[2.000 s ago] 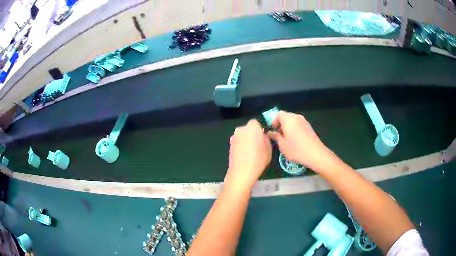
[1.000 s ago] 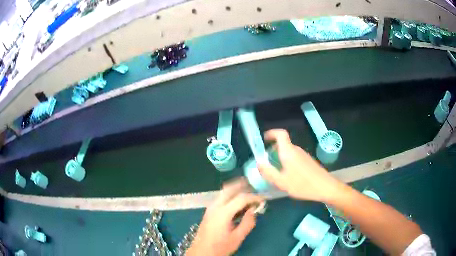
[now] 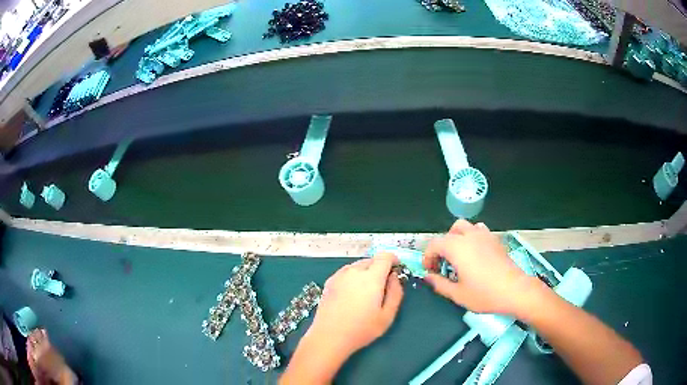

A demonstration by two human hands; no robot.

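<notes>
My left hand (image 3: 361,304) and my right hand (image 3: 482,267) meet over the near metal rail. Between them is a teal handle piece (image 3: 409,260); my right fingers grip it. My left fingertips hold a small metallic part (image 3: 401,275) against it, partly hidden. Several teal housings with long handles (image 3: 490,325) lie on the near bench under and beside my right forearm. Knobbly silver-gold strips of small parts (image 3: 245,304) lie on the bench left of my left hand.
On the dark green belt (image 3: 226,173) stand a teal housing (image 3: 303,182), another one (image 3: 467,192) and smaller ones at both ends. The far shelf holds black parts (image 3: 296,20), teal handle parts (image 3: 181,43) and a clear bag (image 3: 546,21). Another person's hand (image 3: 49,361) shows bottom left.
My hands have come back from the belt to the near rail, now together around a teal piece. The housing my right hand held over the belt is no longer there. The view has shifted.
</notes>
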